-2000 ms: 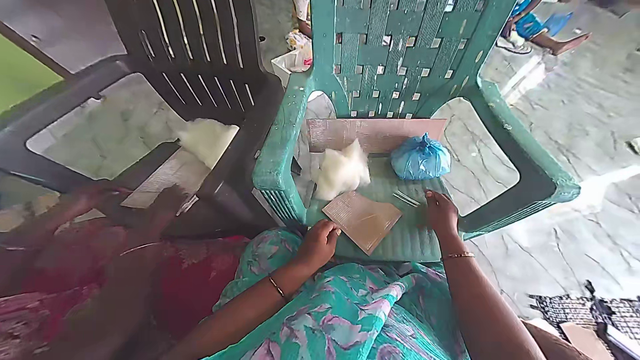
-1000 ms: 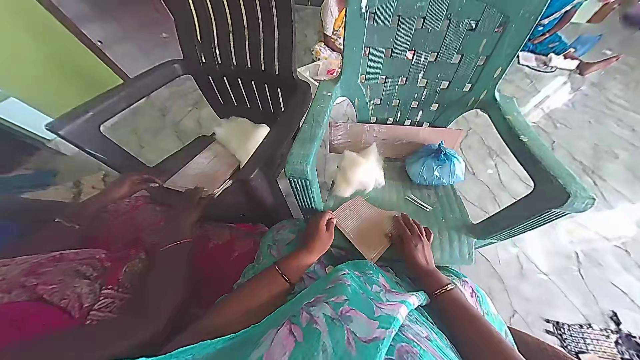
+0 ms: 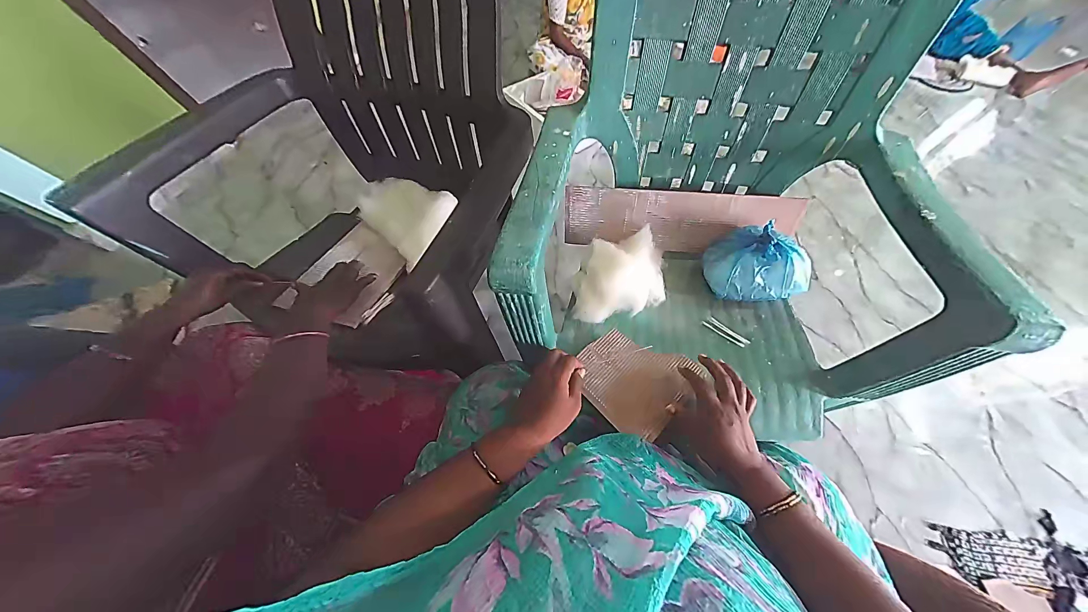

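Observation:
A piece of corrugated cardboard (image 3: 633, 382) lies at the front edge of the green plastic chair's seat (image 3: 778, 374). My left hand (image 3: 552, 395) pinches its left corner between thumb and fingers. Over its right side rests my right hand (image 3: 718, 412), fingers spread and palm down; a thin pale sliver shows near the top of the cardboard. Behind it sit a tuft of white cotton wool (image 3: 620, 276) and a knotted blue plastic bag (image 3: 756, 263). Several thin white sticks (image 3: 726, 331) lie between the bag and my right hand.
A cardboard strip (image 3: 680, 212) stands along the seat's back. At left, a co-worker's hands (image 3: 314, 297) are over cardboard (image 3: 370, 263) on a dark plastic chair (image 3: 484, 255), beside more cotton wool (image 3: 406, 212). Other people sit farther back. A patterned cloth (image 3: 990, 552) lies on the floor at lower right.
My right hand has moved left from beside the sticks onto the cardboard's right side. My left hand stays at the cardboard's left edge.

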